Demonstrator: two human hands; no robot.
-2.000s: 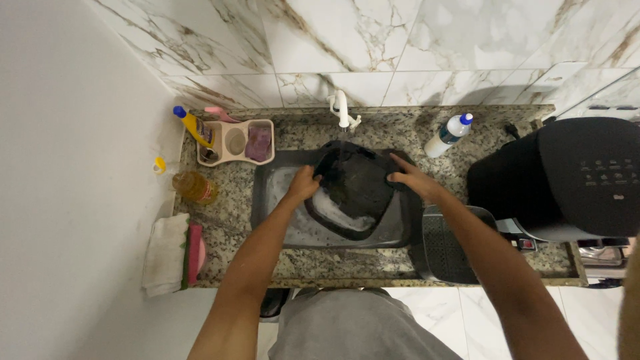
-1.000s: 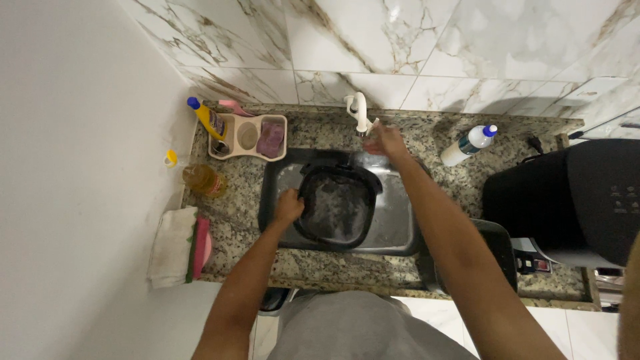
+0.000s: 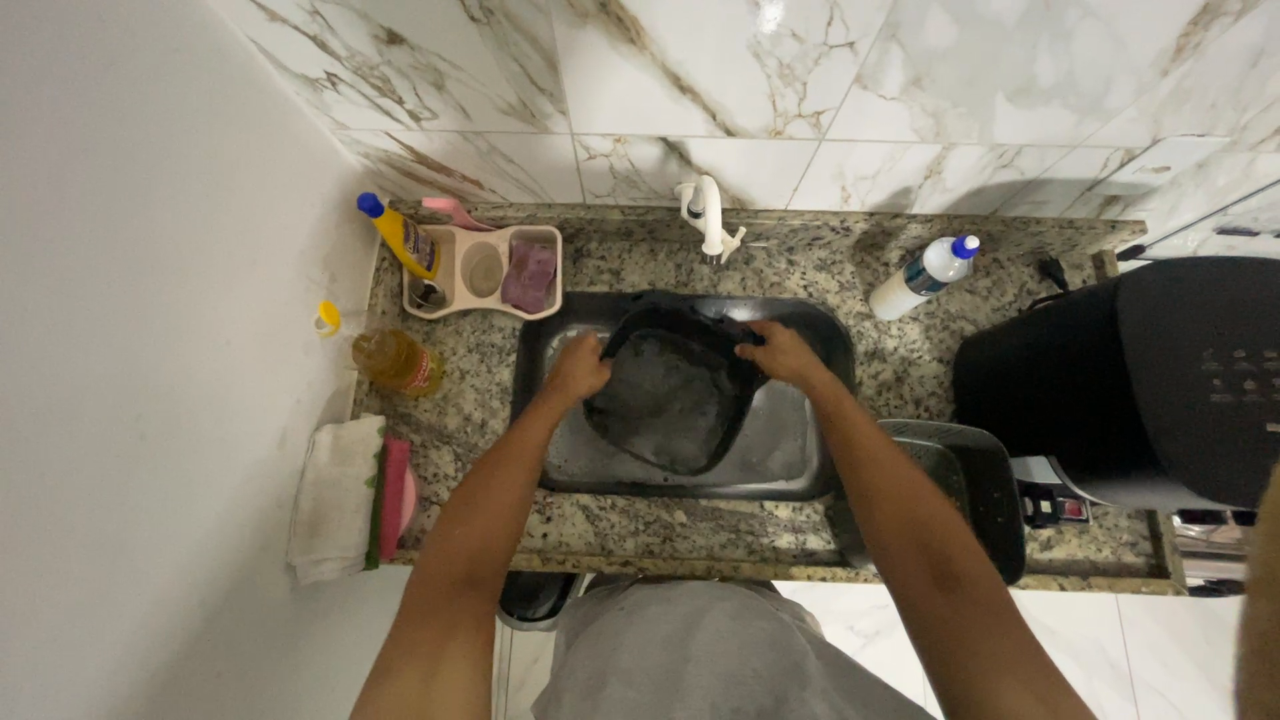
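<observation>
A black square pan or air-fryer basket [image 3: 668, 400] is held over the sink [image 3: 790, 440], tilted a little, its inside wet. My left hand [image 3: 580, 367] grips its left rim. On the upper right rim my right hand [image 3: 783, 352] is closed, the fingers partly hidden behind the edge. Just above the sink's back edge stands the white faucet [image 3: 711, 215]; whether water runs from it I cannot tell.
Left: a beige caddy [image 3: 482, 270] with a purple sponge [image 3: 529, 275] and yellow bottle [image 3: 405, 240], a bottle of yellow liquid [image 3: 398, 362], a white cloth [image 3: 338, 495]. Right: a white bottle [image 3: 922, 278], a black air fryer [image 3: 1100, 380], a dark basket [image 3: 990, 490] by my right forearm.
My right hand has left the faucet, where it was one second ago, and holds the pan's right rim again. The pan has turned and tilted, with my left hand still on it.
</observation>
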